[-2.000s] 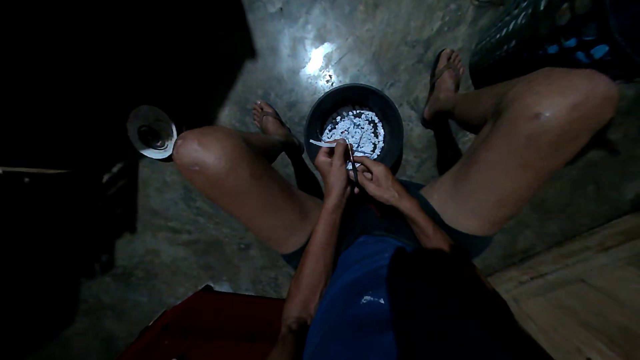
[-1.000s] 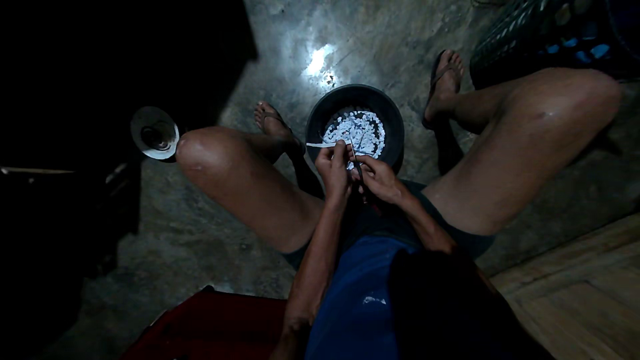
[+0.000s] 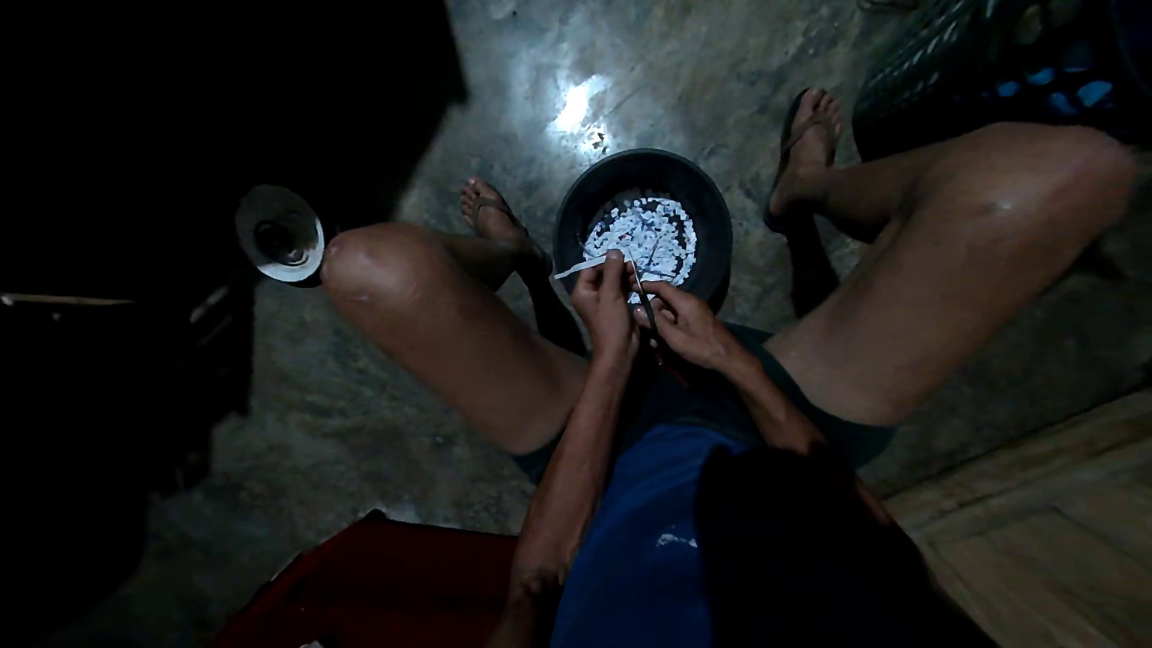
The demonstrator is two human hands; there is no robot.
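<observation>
A thin white strip (image 3: 580,267) is pinched in my left hand (image 3: 607,301), over the near left rim of a round dark basin (image 3: 715,211). Many small white pieces (image 3: 643,236) lie inside the basin. Beside the left hand, my right hand (image 3: 688,324) is closed on a slim dark tool (image 3: 648,310), likely scissors or a knife, its narrow tip pointing up toward the strip. Its lower end looks reddish and is partly lost in shadow, so its exact kind cannot be told.
The basin stands on a concrete floor (image 3: 540,72) between my two sandalled feet. A round pale object with a dark centre (image 3: 281,236) is by my left knee. A dark openwork basket (image 3: 936,72) is at the upper right, a red surface (image 3: 405,576) at the lower left, wooden boards (image 3: 1053,522) at the lower right.
The white strip lay nearly level one second ago and now slopes down at its left end. Both hands stay close together at the basin's near rim.
</observation>
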